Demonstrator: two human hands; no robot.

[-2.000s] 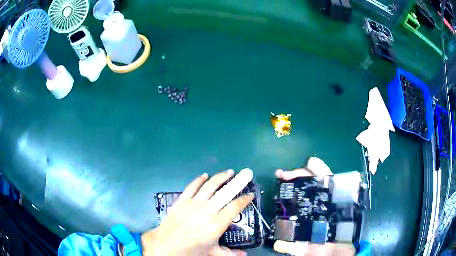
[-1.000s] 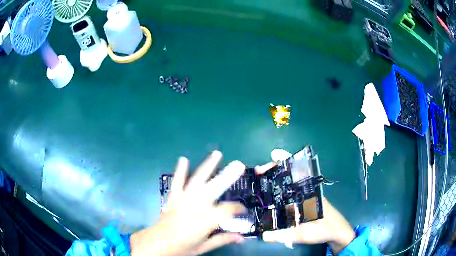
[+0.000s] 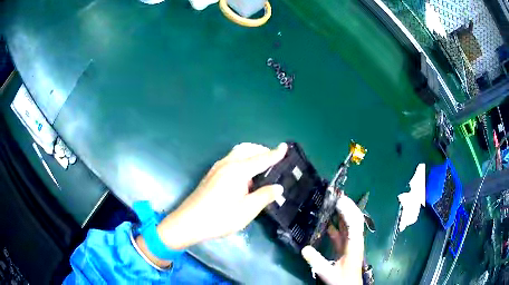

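My left hand (image 3: 229, 195) grips a black camera housing (image 3: 296, 186), thumb and a finger on its dark face, which shows small white patches. My right hand (image 3: 349, 245) holds a circuit board assembly (image 3: 334, 203), seen nearly edge-on, against the right side of the housing. The two parts stand at an angle to each other, above the front of the green mat (image 3: 167, 94). Whether they are joined by wires cannot be told. My right hand's fingers are partly hidden behind the board.
Amber film pieces (image 3: 358, 152) lie just beyond the board. Small dark parts (image 3: 281, 74) lie farther back, near a yellow ring (image 3: 245, 21) around a white bottle. White wipes (image 3: 412, 198), tweezers (image 3: 395, 234) and a blue parts bin (image 3: 445, 193) are at the right.
The view has turned and shifted. My left hand, earlier spread over the housing, now grips it. The board in my right hand has tipped from showing its face to nearly edge-on.
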